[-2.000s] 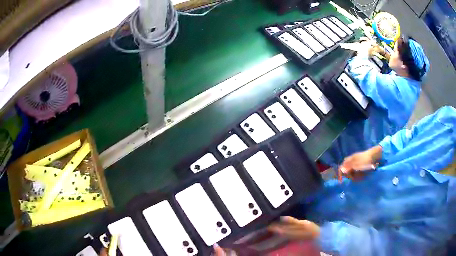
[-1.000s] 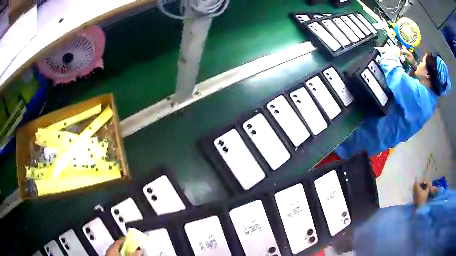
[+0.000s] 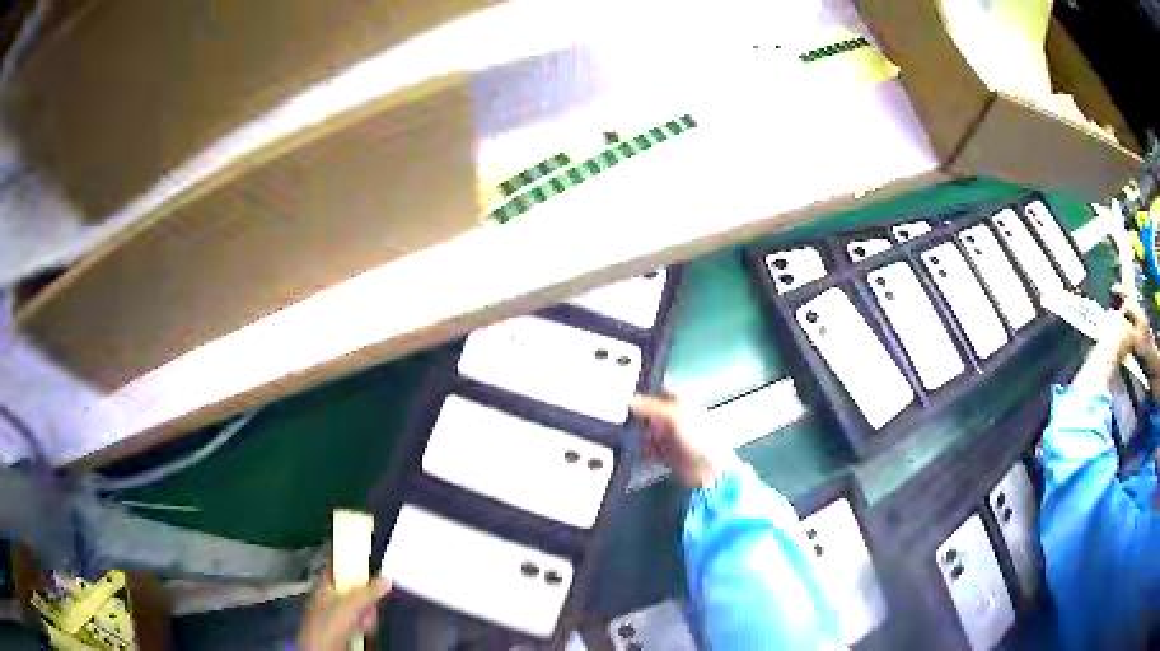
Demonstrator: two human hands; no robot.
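A black phone tray with several pale phones, back side up, lies slanted in front of me, its far end hidden by the shelf edge. A phone in it shows two camera lenses at its right end. My left hand, cut off by the bottom edge, holds a yellow strip beside the tray's near left side. My right hand has its fingers at the tray's right edge, gripping it; the grip is blurred.
A white shelf with cardboard boxes and green sticker strips is above. More phone trays stand right and below right. Another person's blue sleeve is at right. A box of yellow scraps is bottom left.
The view has swung towards the shelf, which now fills the top. The tray in front now lies slanted, running away under the shelf edge. My right hand has come into view at its right edge.
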